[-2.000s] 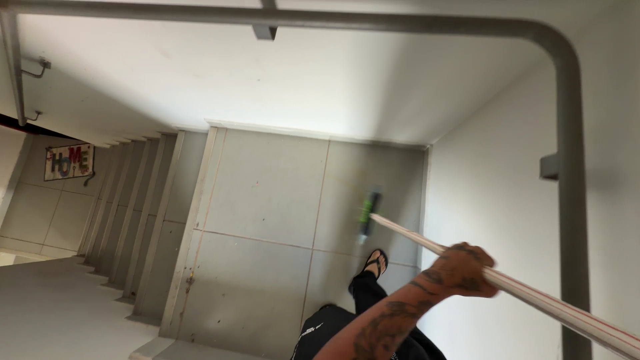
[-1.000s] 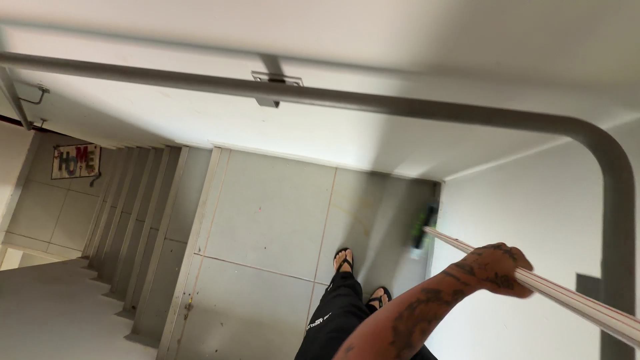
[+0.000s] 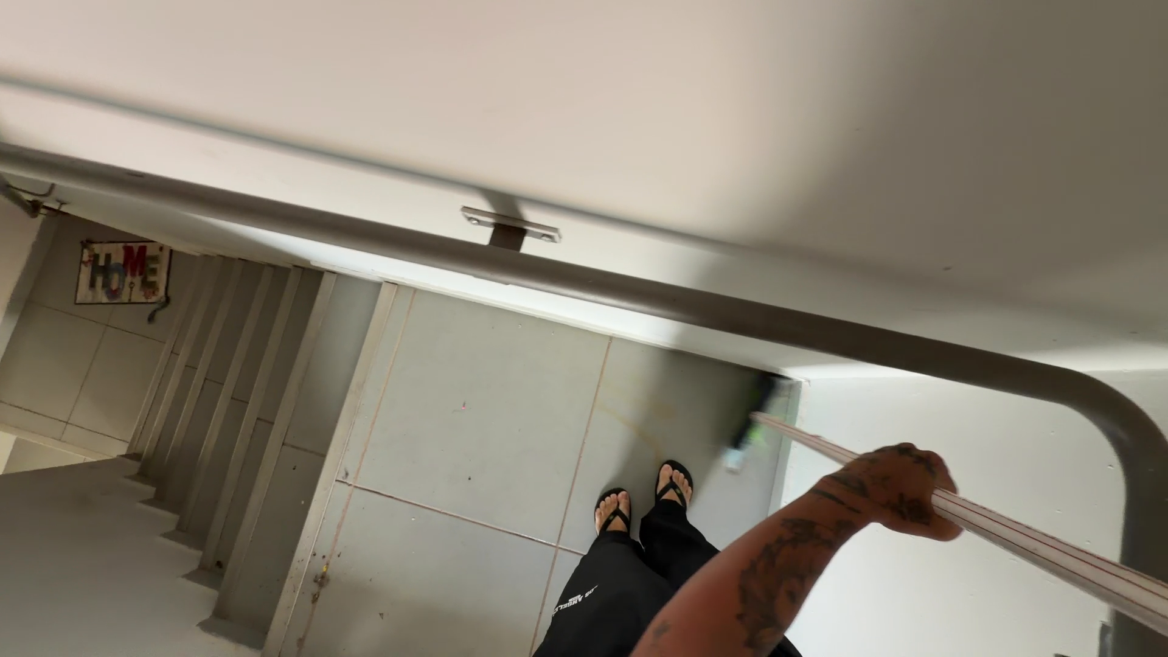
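Note:
My left hand grips the long, pale striped handle of a broom at the right, my tattooed forearm reaching over my legs from below. The blurred broom head, dark with green parts, is on the tiled floor near the corner where two pale walls meet. From the hand, the handle runs on past the lower right edge of the view. My right hand is out of sight, and so is the handle's upper end.
A dark metal handrail crosses overhead and bends down at the right. My feet in black flip-flops stand on the landing. Stairs descend at the left to a lower floor with a lettered doormat.
The broom head has moved right, from mid-landing to the wall corner, with my left hand still on the handle. Both feet now show side by side; only one showed two seconds ago.

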